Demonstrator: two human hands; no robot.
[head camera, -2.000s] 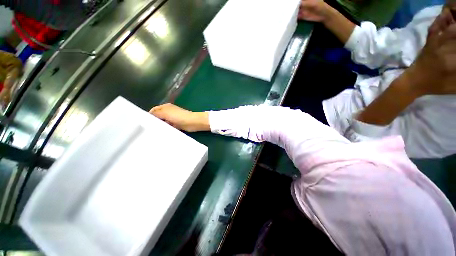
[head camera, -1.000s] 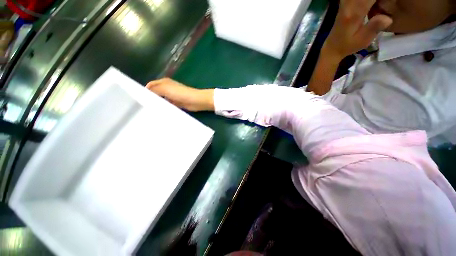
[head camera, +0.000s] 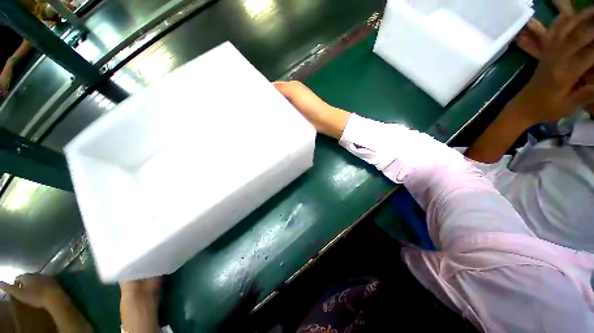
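Observation:
A large white open box (head camera: 260, 175) is tilted over the green bench edge, its hollow side facing up and left. Only white walls and floor show inside. My right hand (head camera: 303, 104), in a pale pink-white sleeve, holds the box's far right end, its fingertips hidden behind the wall. My left hand (head camera: 140, 289) is at the lower left corner, its fingers hidden under the box.
A dark shiny conveyor (head camera: 215, 29) with green metal posts (head camera: 55, 49) runs beyond the green bench (head camera: 273, 221). Another white box (head camera: 423, 58) stands at upper right by a neighbour's hands (head camera: 560, 71). Another person's hand (head camera: 39, 293) is at lower left.
The held box and my right hand have shifted right in the view, and the box's near outer side shows more. My left hand and the hand at lower left have come into view.

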